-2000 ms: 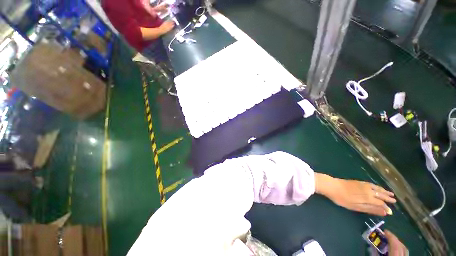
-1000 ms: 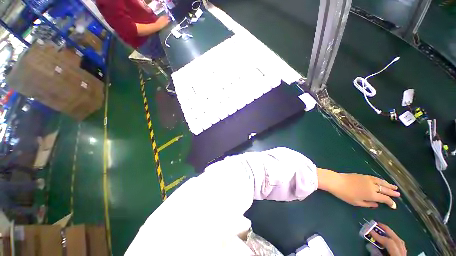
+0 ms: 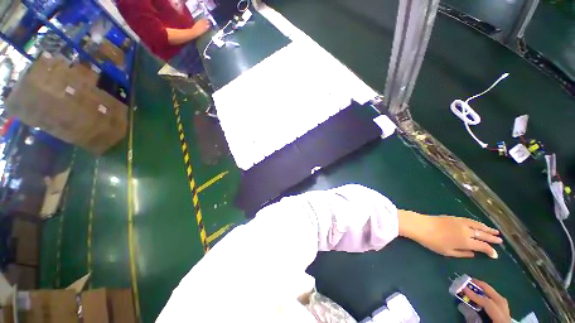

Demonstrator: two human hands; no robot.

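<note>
My left hand (image 3: 451, 236) reaches out from a pale lilac sleeve, palm down low over or on the dark green bench beside the metal rail. Its fingers are slightly apart and it holds nothing; one finger has a ring. My right hand (image 3: 490, 303), partly cut off by the bottom edge, holds a small white housing shell (image 3: 465, 291) with two metal pins and yellow parts inside. A short row of white shells (image 3: 397, 309) stands at the bottom edge, left of my right hand.
A large white grid of shells (image 3: 284, 104) lies beyond a black mat (image 3: 302, 161). The worn rail (image 3: 466, 183) and an upright post (image 3: 411, 57) edge the belt, where cables (image 3: 465, 112) and circuit boards lie. Another person in red (image 3: 154, 25) works at the far left.
The cables and boards on the belt have shifted slightly right relative to the post. My right hand has moved slightly up with the shell held; my left hand has stayed nearly still.
</note>
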